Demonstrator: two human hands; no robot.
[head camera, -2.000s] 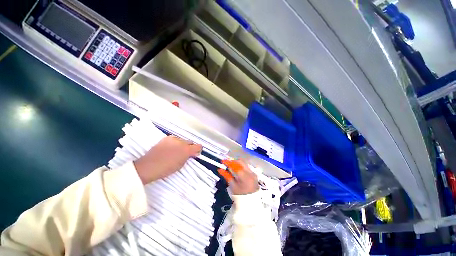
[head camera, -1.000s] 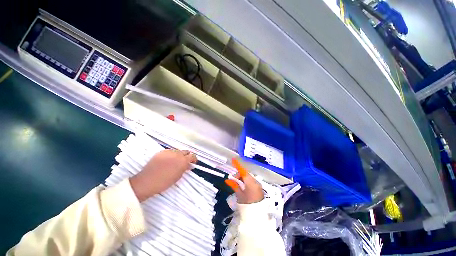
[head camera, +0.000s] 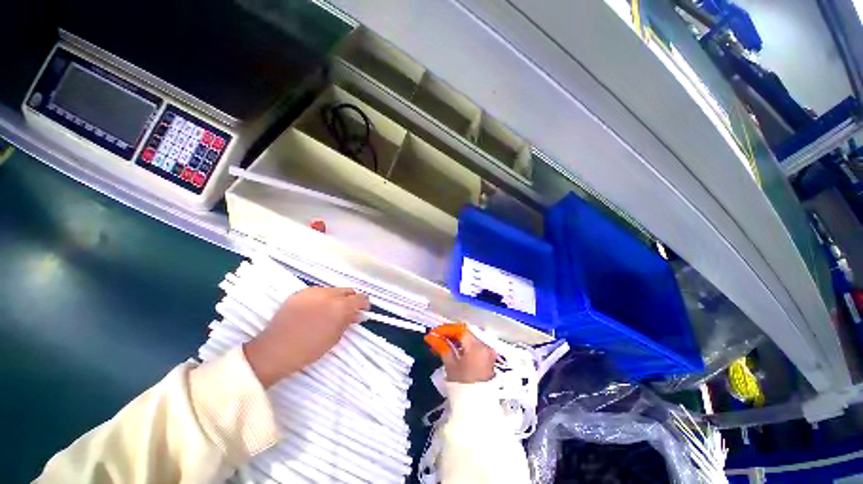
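Observation:
My left hand (head camera: 308, 326) pinches one end of a thin white strip (head camera: 393, 322) above the broad stack of white strips (head camera: 331, 397). My right hand (head camera: 468, 360) is closed round an orange hand tool (head camera: 445, 337), mostly hidden in the fist, at the strip's right end. The tool's orange parts are close together. A small dark spot shows where strip and tool meet; I cannot tell what it is. Loose curled white strips (head camera: 517, 386) lie beside and under my right wrist.
A beige divided tray (head camera: 350, 241) holds black cable (head camera: 348, 132). A digital scale (head camera: 123, 121) stands upper left. A small blue bin (head camera: 506, 260), large blue tote (head camera: 615, 284) and open clear bag (head camera: 606, 425) are right. A grey shelf beam (head camera: 568, 113) crosses above.
The orange tool, spread apart one second ago, has closed at the strip's end. My left hand still holds the strip in nearly the same place. The view has shifted slightly.

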